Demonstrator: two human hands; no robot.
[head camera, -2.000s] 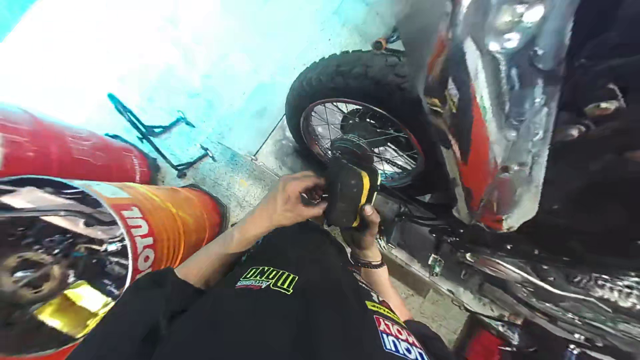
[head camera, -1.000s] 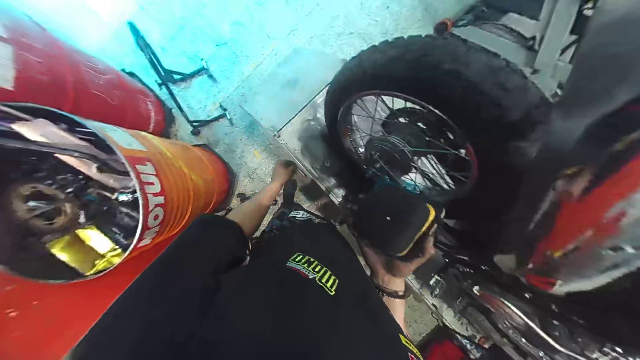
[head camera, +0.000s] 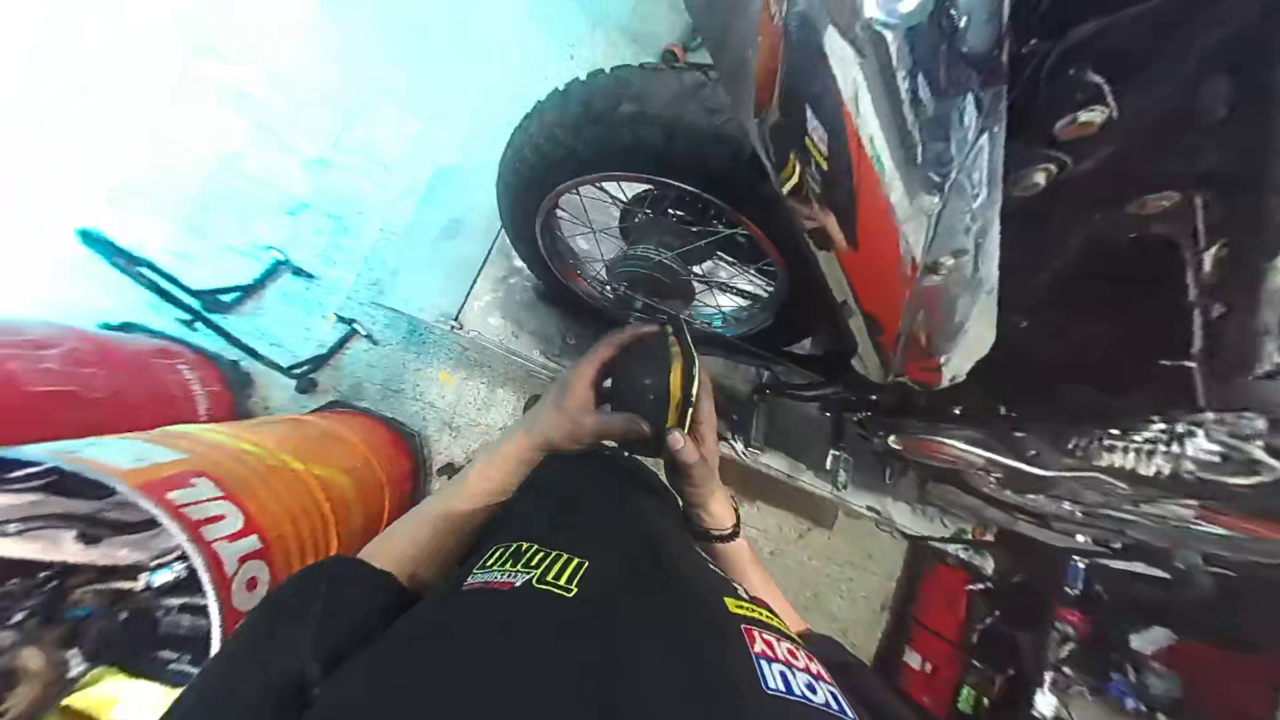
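A black object with a yellow band (head camera: 655, 390) is between my two hands, in front of the motorcycle's spoked wheel; what kind of thing it is cannot be told. My left hand (head camera: 585, 405) curves around its left side, thumb and fingers on its black surface. My right hand (head camera: 697, 435) grips it from the right, with the thumb near the yellow band's lower end. The palm and most fingers of that hand are hidden. Just beyond them stands the wheel with its knobby black tyre (head camera: 545, 150), beside the red and white bodywork (head camera: 880, 230).
An open orange drum (head camera: 330, 470) holding metal parts stands at the left, next to a red drum (head camera: 110, 385). A black metal stand (head camera: 200, 310) is on the floor behind them. Red items (head camera: 935, 620) lie at the lower right, below the motorcycle's engine side.
My left hand, away from the black and yellow object and low at the left one second ago, is back on it. The right hand has kept hold of it. The view has shifted.
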